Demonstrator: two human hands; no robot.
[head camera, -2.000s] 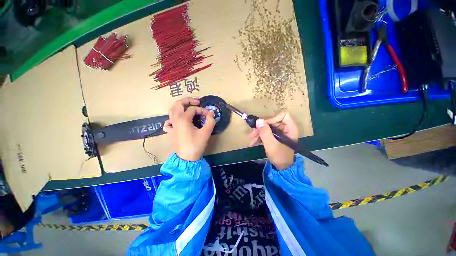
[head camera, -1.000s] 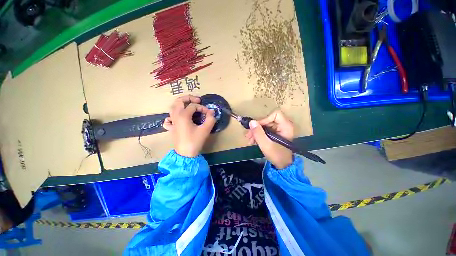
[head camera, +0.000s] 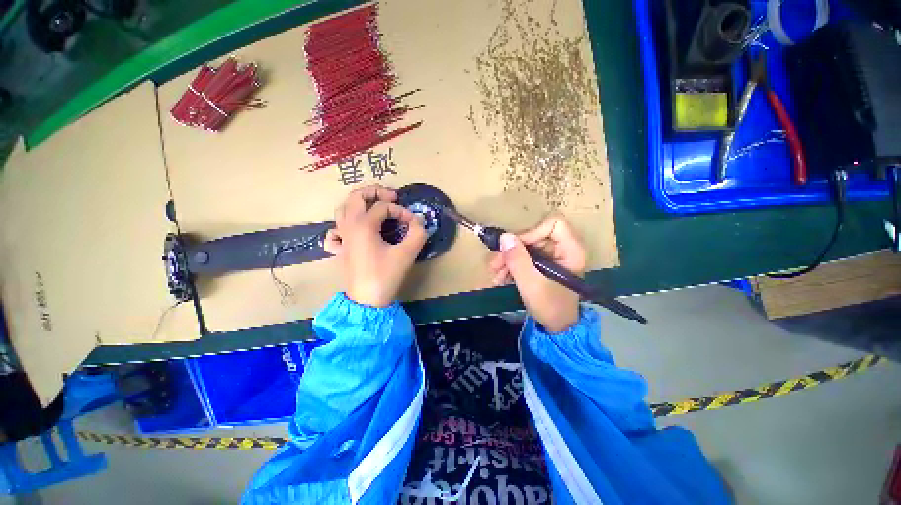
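A black headphone band (head camera: 262, 249) with pale lettering lies on the cardboard, with a round end at its left and a round ear cup (head camera: 445, 229) at its right. My left hand (head camera: 373, 247) rests over the cup's left part, thumb and forefinger bent together at its centre; whether they pinch a small part is hidden. My right hand (head camera: 541, 268) holds the black soldering iron (head camera: 553, 272) like a pen. Its silver tip points left at the cup's pale centre, at or very near it. Thin dark lead wires hang below the band.
Loose red wires (head camera: 351, 84), a bundled red bunch (head camera: 217, 95) and fine gold-brown bits (head camera: 538, 108) lie on the cardboard (head camera: 445, 59). At the right, a blue tray (head camera: 682, 187) holds a yellow sponge (head camera: 700, 106), red-handled pliers (head camera: 787, 133) and a black box. A green edge runs along the upper left.
The iron and my right hand shifted slightly left, then slightly back right. My left hand has stayed nearly still at the cup. The lead wires below the band lie differently.
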